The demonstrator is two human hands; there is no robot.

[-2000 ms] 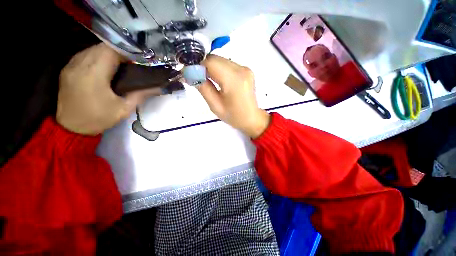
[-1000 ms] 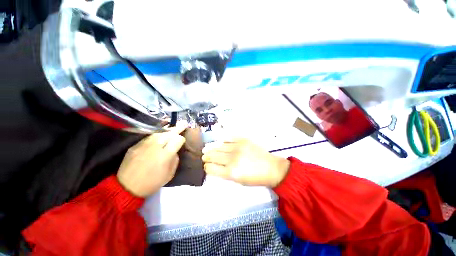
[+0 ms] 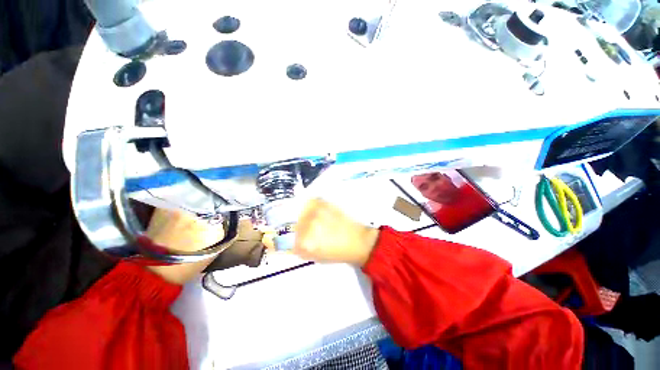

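Observation:
A dark brown cloth piece (image 3: 240,253) lies at the needle area under the left end of the white sewing machine head (image 3: 347,94). My left hand (image 3: 182,235) is on the cloth's left side, partly hidden behind the shiny curved metal guard (image 3: 98,195). My right hand (image 3: 329,233) is right of the needle area, fingers curled, its fingertips near the cloth's right edge and partly covered by the machine parts. Whether it grips the cloth cannot be told. The round tension assembly (image 3: 278,181) is above the cloth.
A phone (image 3: 452,202) showing a person lies under the machine arm, with a small tan card (image 3: 407,209) left of it and a slim black tool (image 3: 517,222) right. Green (image 3: 551,207) and yellow (image 3: 570,205) rings lie at the table's right end. Dark cloth (image 3: 32,159) is at far left.
The view has shifted, now showing the machine's top. The brown cloth and my left hand have moved away from the table's front edge, and that hand is now behind the guard.

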